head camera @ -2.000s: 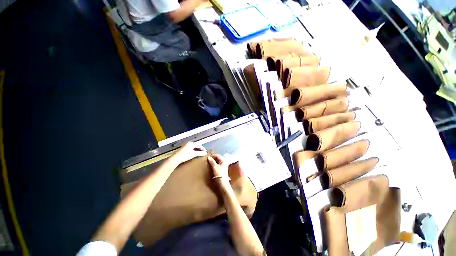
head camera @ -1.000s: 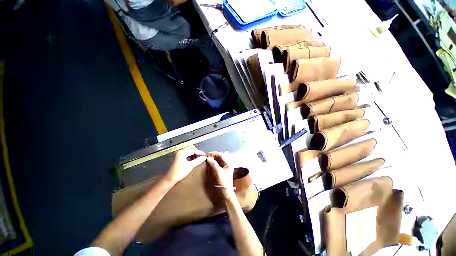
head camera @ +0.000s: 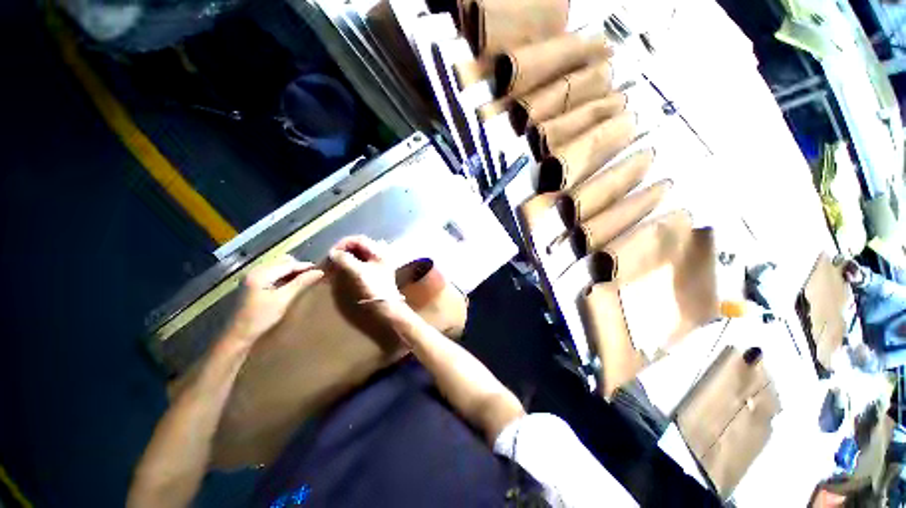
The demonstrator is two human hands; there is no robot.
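A part-made bag body (head camera: pixel 298 372), a large brown panel curled at its right end, lies across my lap and the near edge of the metal-edged work board (head camera: pixel 328 233). My left hand (head camera: pixel 270 296) is at the panel's upper edge, thumb and fingers pinched on it. My right hand (head camera: pixel 360 270) is just to the right, fingers bent at the same edge. Whether a small piece is between the fingertips cannot be told. A white sheet (head camera: pixel 462 233) lies on the board's right end.
Brown bag pieces (head camera: pixel 596 144) lie in a row on the long white bench (head camera: pixel 695 149) at right. A brown panel (head camera: pixel 730 417) lies nearer me. A bucket (head camera: pixel 318 109) stands beyond the board. Another person's arm (head camera: pixel 879 303) shows at far right.
The view has turned right and down, so the board and bench sit further left and up. My hands have moved slightly apart along the panel edge.
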